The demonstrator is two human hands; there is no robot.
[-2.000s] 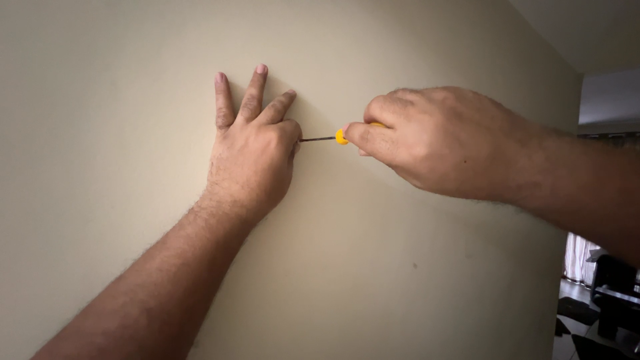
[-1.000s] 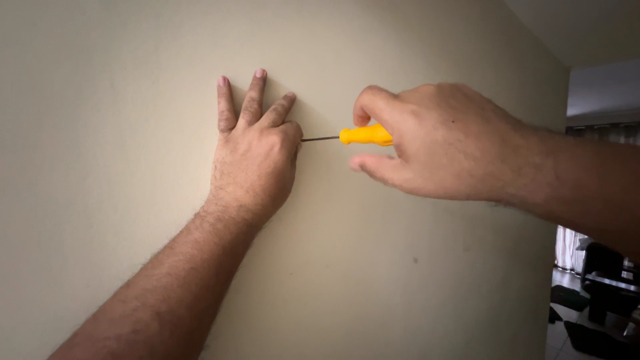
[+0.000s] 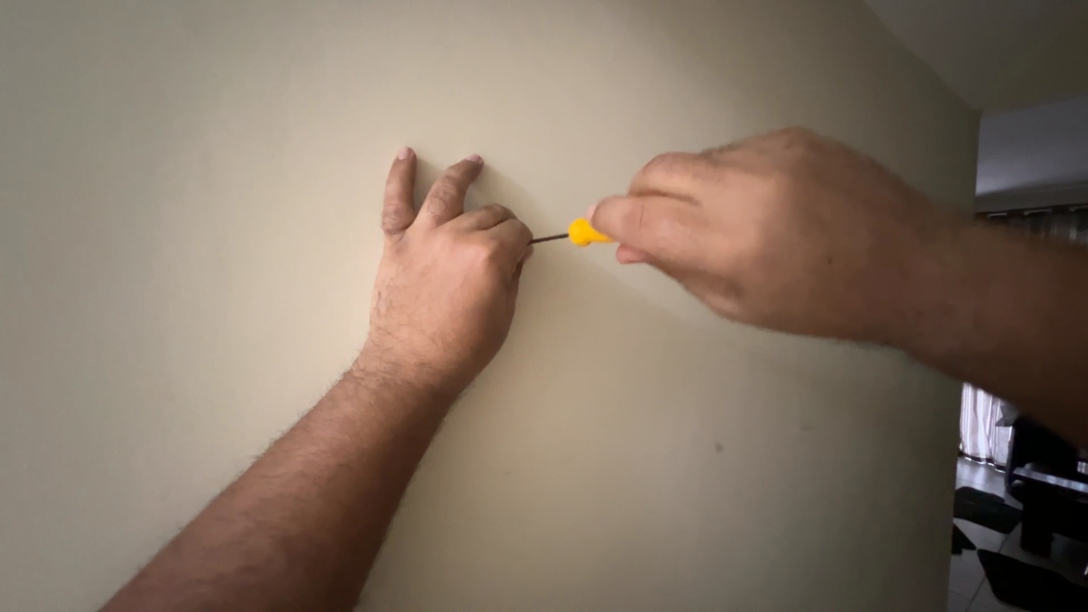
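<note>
My right hand (image 3: 765,238) grips the yellow handle of a screwdriver (image 3: 586,231), most of which is hidden in the fist. The thin dark shaft points left and runs to the thumb side of my left hand (image 3: 450,272). That hand rests against a plain cream wall (image 3: 612,442), with two fingers spread upward and the others bent near the shaft. The screwdriver's tip is hidden behind the left fingers, so what they pinch there cannot be told.
A small dark mark sits on the wall below my right hand. Beyond the wall's edge at the right are a light curtain (image 3: 984,425), dark furniture and dark mats (image 3: 986,507) on a tiled floor.
My right fingers were loosened around the yellow handle a second ago and are now closed on it. One more finger of my left hand, earlier stretched out, is now bent.
</note>
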